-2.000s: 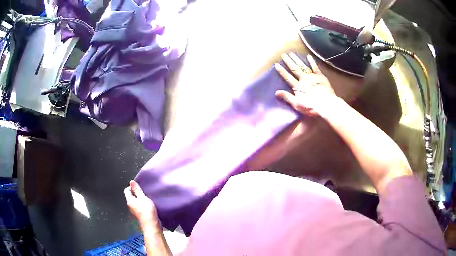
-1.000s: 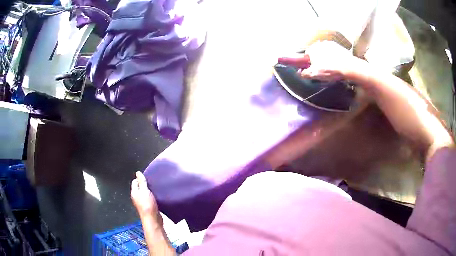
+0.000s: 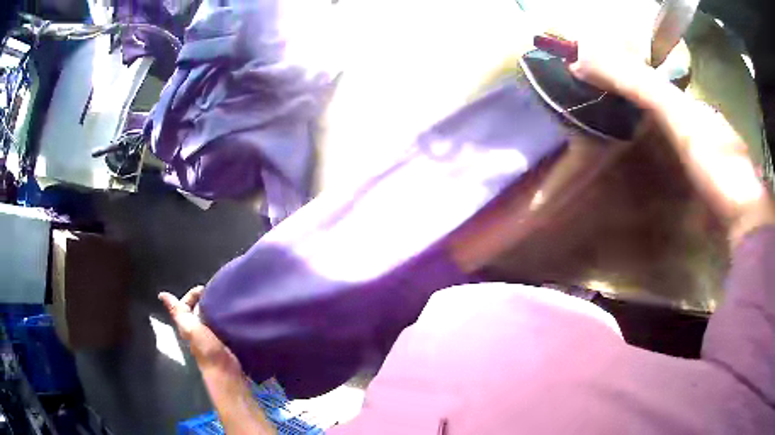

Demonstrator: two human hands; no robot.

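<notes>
A purple garment piece [image 3: 340, 246], perhaps a sleeve, lies diagonally over the tan pressing board [image 3: 629, 221], white with glare along its middle. My left hand [image 3: 197, 333] is at its lower left end, beyond the board; the thumb and fingers are at the cloth's edge, part of the palm hidden by it. My right hand [image 3: 595, 75] is on the dark red handle of the steam iron [image 3: 582, 98], at the upper right. The iron's dark pointed plate with pale rim stands just past the cloth's upper right end.
A crumpled purple garment pile [image 3: 229, 110] lies beyond the board at the upper left. A blue crate [image 3: 285, 416] with pale scraps is on the floor below my left hand. A brown cardboard box [image 3: 89, 289] stands at the left. A white surface [image 3: 76, 127] is at the far left.
My right hand went from flat on the cloth to the iron, brought it onto the cloth, then moved it back up and right. My left hand moved left and down with the cloth's end.
</notes>
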